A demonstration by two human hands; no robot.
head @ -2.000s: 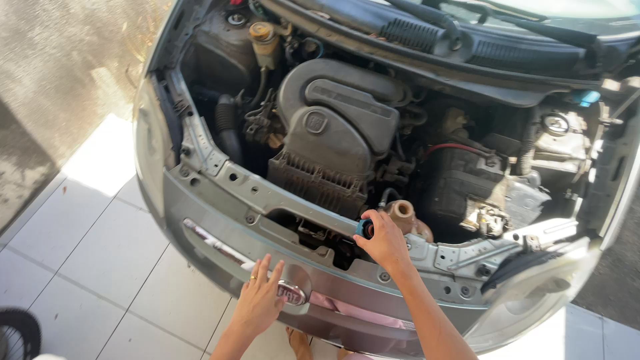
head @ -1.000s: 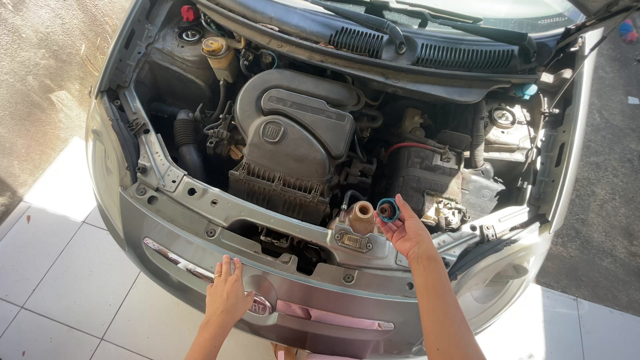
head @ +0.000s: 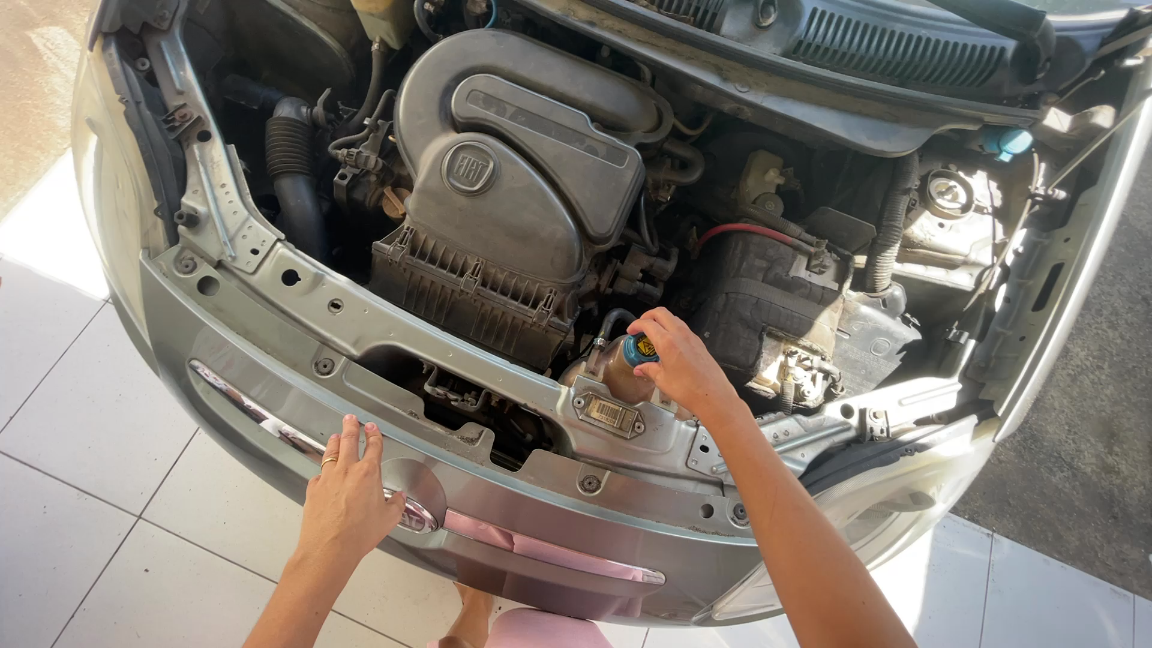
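Observation:
My right hand (head: 684, 364) grips the blue cap (head: 641, 349), which bears a yellow mark on its top. The cap sits at the mouth of the brownish plastic coolant tank (head: 621, 378), behind the front crossmember of the car. Whether its thread is engaged cannot be seen. My left hand (head: 353, 495) rests with spread fingers on the car's front panel (head: 270, 387), beside the oval badge (head: 418, 515), and holds nothing. A ring is on one of its fingers.
Behind the metal crossmember (head: 360, 315) stands the black engine cover (head: 513, 180). The battery (head: 765, 288), with a red cable (head: 751, 230), lies right of the tank. A blue reservoir cap (head: 1008, 142) is at the far right. White floor tiles (head: 81, 504) surround the front.
My right hand has brought the blue cap from beside the tank's open neck onto its mouth. My left hand remains on the front panel. The view has moved closer.

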